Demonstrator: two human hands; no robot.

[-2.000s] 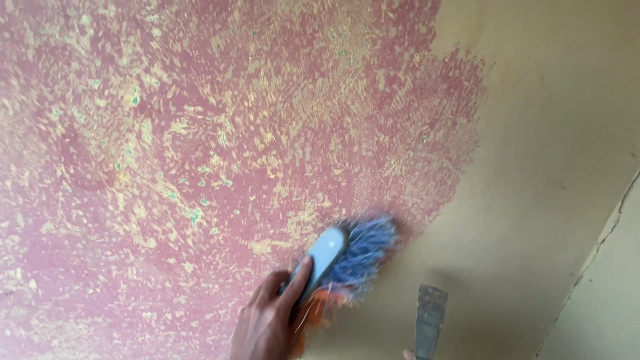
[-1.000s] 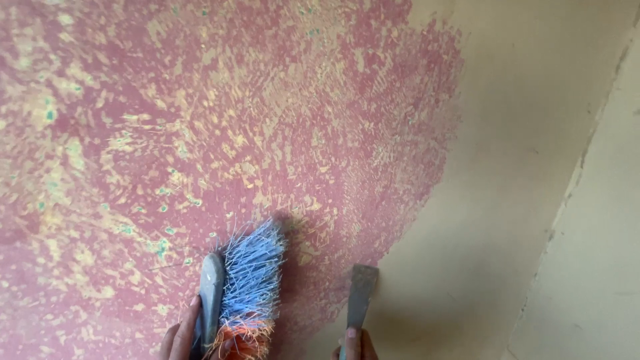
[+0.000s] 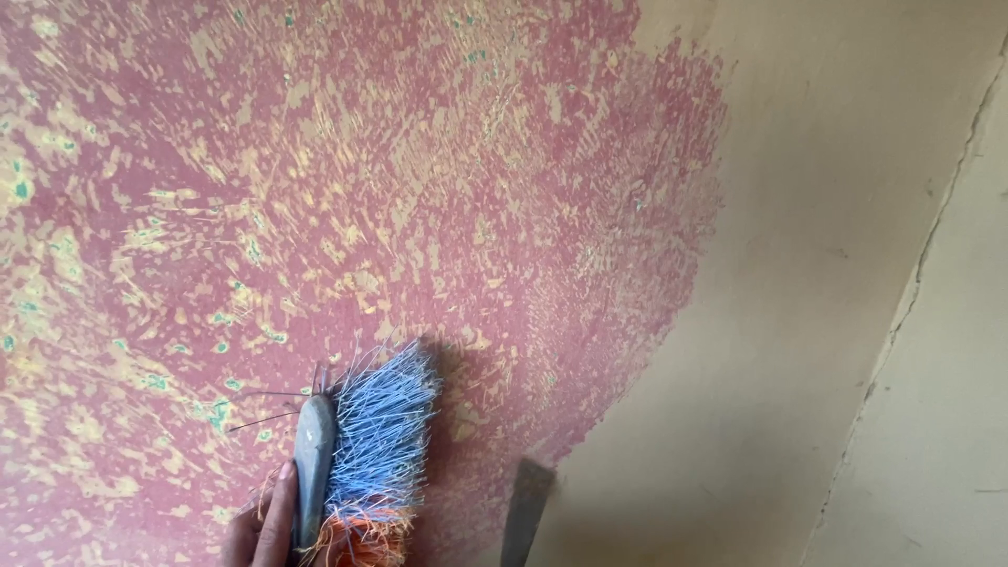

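My left hand (image 3: 264,524) holds a brush (image 3: 315,441) with a grey back at the bottom left of centre. Its blue and orange bristles point right, close to the wall (image 3: 504,260), whose pink paint is scraped in patches down to cream, with green spots. To the right of the brush, the metal blade of a scraper (image 3: 524,512) rises from the lower edge, its tip near the border of pink and beige. The scraper's handle is out of the picture, and my right hand is not visible.
Smooth beige wall surface (image 3: 756,354) lies right of the pink area. A jagged crack (image 3: 917,276) runs down it at a slant on the far right. A few loose bristles stick out left from the brush's top.
Two seconds ago the brush was tilted and blurred beside the pink border; now it stands nearly upright, farther left. A second ago the fingers on the scraper showed; now they are out of view.
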